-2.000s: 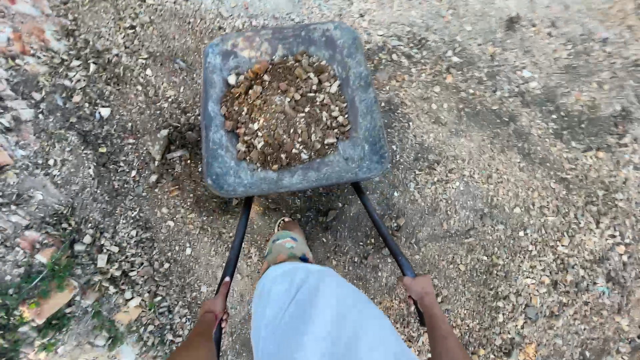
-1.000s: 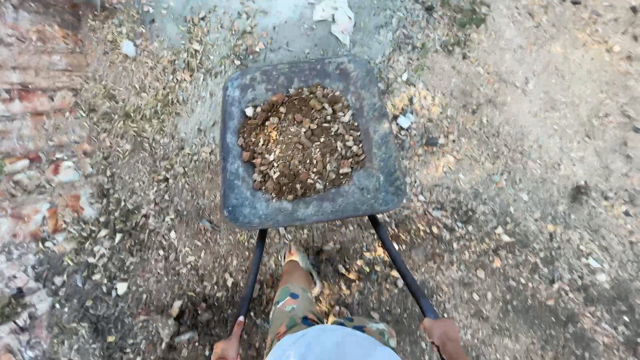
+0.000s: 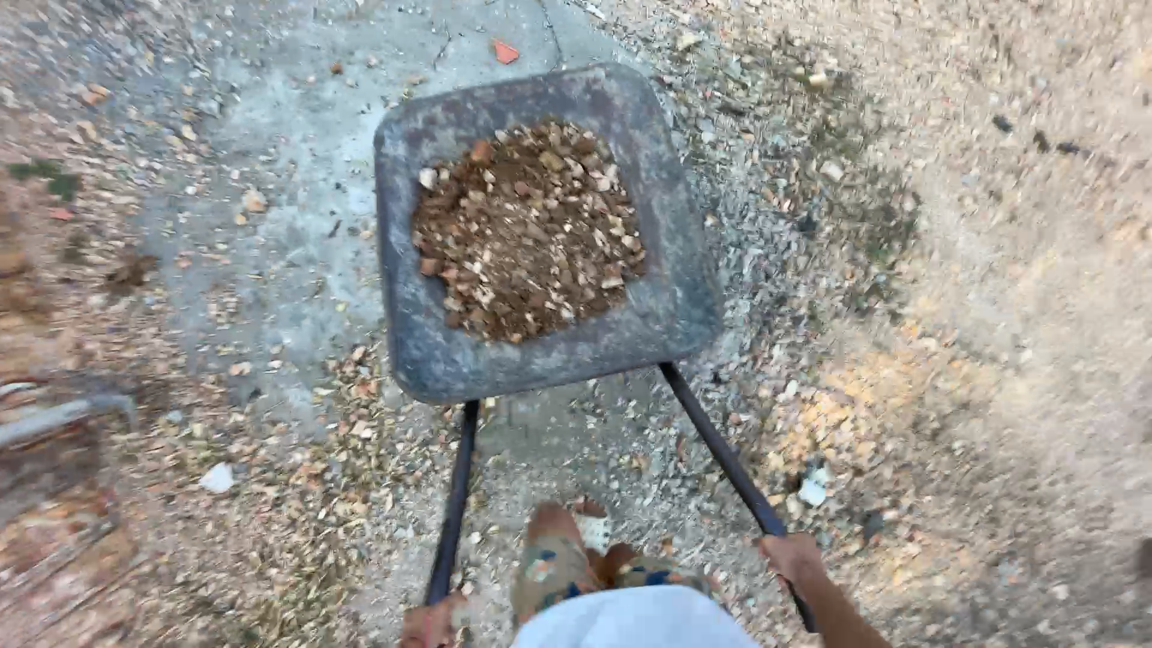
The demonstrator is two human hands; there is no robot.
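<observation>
A worn grey wheelbarrow tray (image 3: 675, 315) lies ahead of me, slightly turned. In its middle sits a heap of brown soil and stone rubble (image 3: 531, 234). Two dark handles run back from the tray toward my body. My left hand (image 3: 432, 623) is closed round the end of the left handle (image 3: 456, 504), at the bottom edge of the view. My right hand (image 3: 792, 560) grips the right handle (image 3: 720, 450) near its end. The wheel is hidden under the tray. My legs in patterned shorts (image 3: 549, 567) show between the handles.
Loose gravel and rubble cover the ground on both sides. A smooth grey concrete patch (image 3: 288, 180) lies ahead and left, with a red fragment (image 3: 506, 51) on it. At the lower left is a blurred pale bar (image 3: 63, 418); a white scrap (image 3: 814, 486) lies on the right.
The wheelbarrow has moved forward over the ground, from gravel onto the grey concrete patch. Both hands have stayed on the handles, and the rubble heap has stayed in the tray.
</observation>
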